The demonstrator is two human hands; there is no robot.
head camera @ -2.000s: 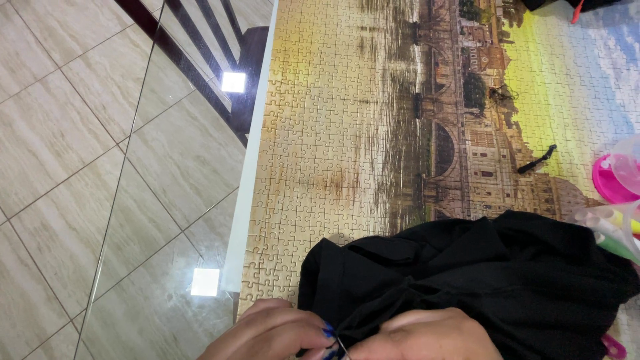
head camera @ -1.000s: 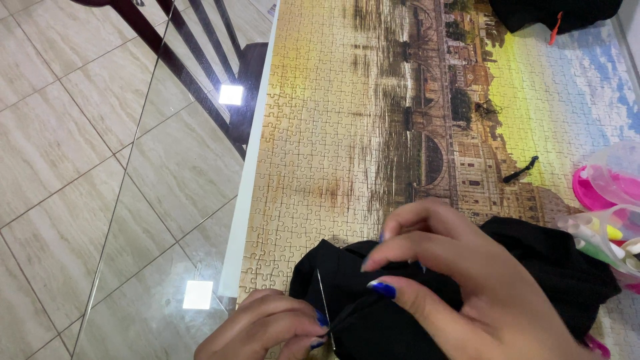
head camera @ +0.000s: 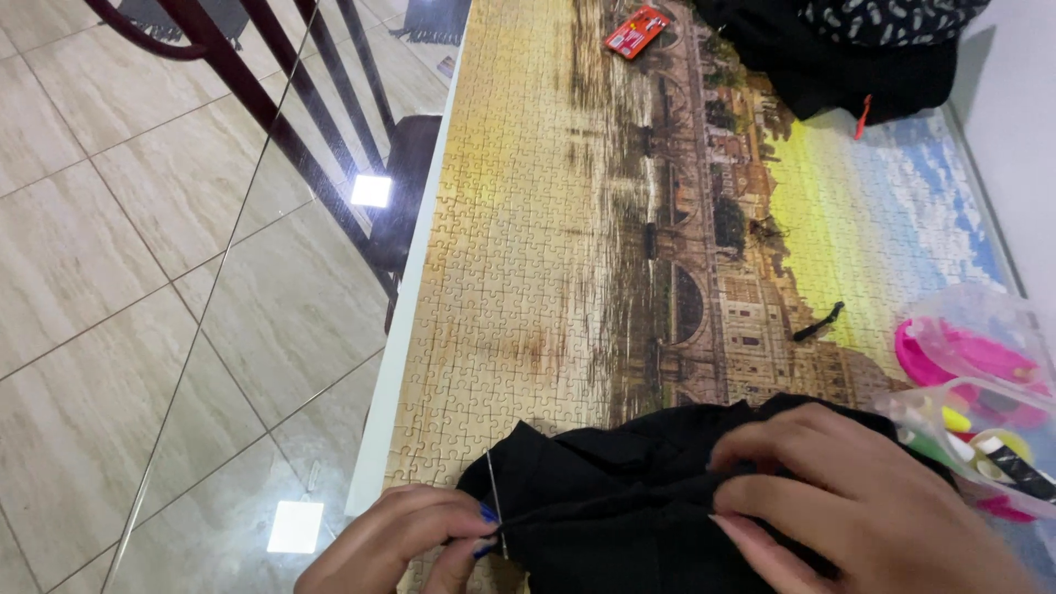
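Black fabric (head camera: pixel 610 478) lies bunched over the near part of a jigsaw puzzle (head camera: pixel 511 264) showing a bridge over water. At the fabric's left edge, my left hand (head camera: pixel 412 536) pinches the cloth between thumb and index finger. A thin, needle-like metal piece (head camera: pixel 495 487) stands out from the cloth beside those fingertips. My right hand (head camera: pixel 858 503) is over the right part of the fabric, slightly blurred, its thumb and fingers apart. Whether its fingertips touch the cloth cannot be told. Some nails are painted blue.
An open clear plastic box (head camera: pixel 973 445) of sewing supplies sits at the right, near a pink round item (head camera: pixel 932 355). A black strip (head camera: pixel 818 322) and a red card (head camera: pixel 637 31) lie on the puzzle. More black cloth (head camera: pixel 899 74) is at the back. A dark wooden chair (head camera: pixel 272 107) stands left.
My right hand has moved right, away from my left hand and the metal piece. Two seconds ago both hands were close together at the cloth. The view has shifted somewhat.
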